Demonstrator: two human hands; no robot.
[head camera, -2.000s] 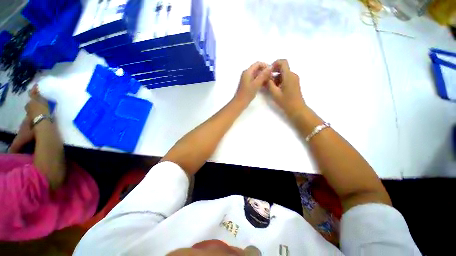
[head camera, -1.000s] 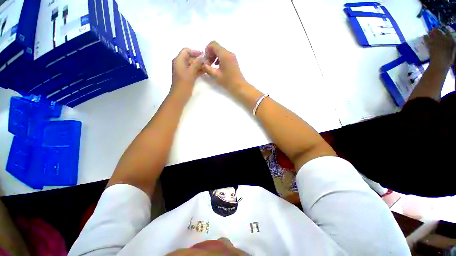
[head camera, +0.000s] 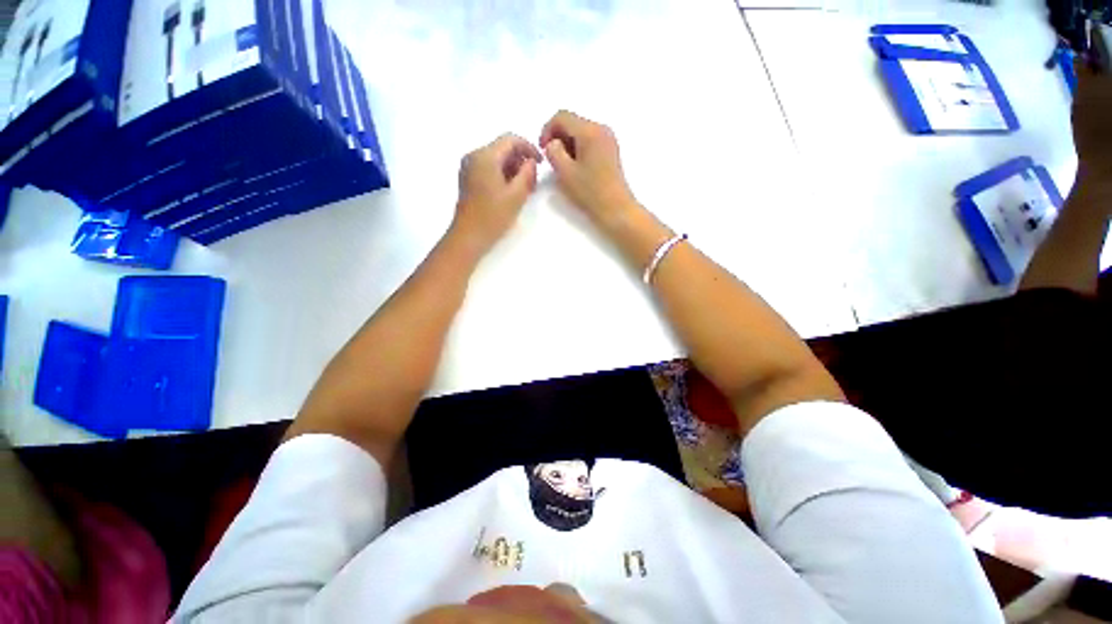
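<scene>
My left hand (head camera: 498, 180) and my right hand (head camera: 588, 161) are held over the white table, fingertips close together with a small gap between them. The fingers of both hands are curled with thumb and finger near each other. Any small clear piece between the fingertips is too small and pale to make out. My right wrist wears a thin band. Neither hand touches the boxes.
Stacked cable cartons (head camera: 250, 134) with blue spines stand at the upper left. Blue trays (head camera: 168, 354) lie below them, near the table edge. Blue-framed cartons (head camera: 951, 92) lie at the right, near a neighbour's arm (head camera: 1076, 232). Pink clothing of another person shows at the lower left.
The camera view has swung right since the first frame. My fingertips, joined around something small and pale earlier, have come slightly apart. One blue-framed carton beside the neighbour's hand is no longer visible.
</scene>
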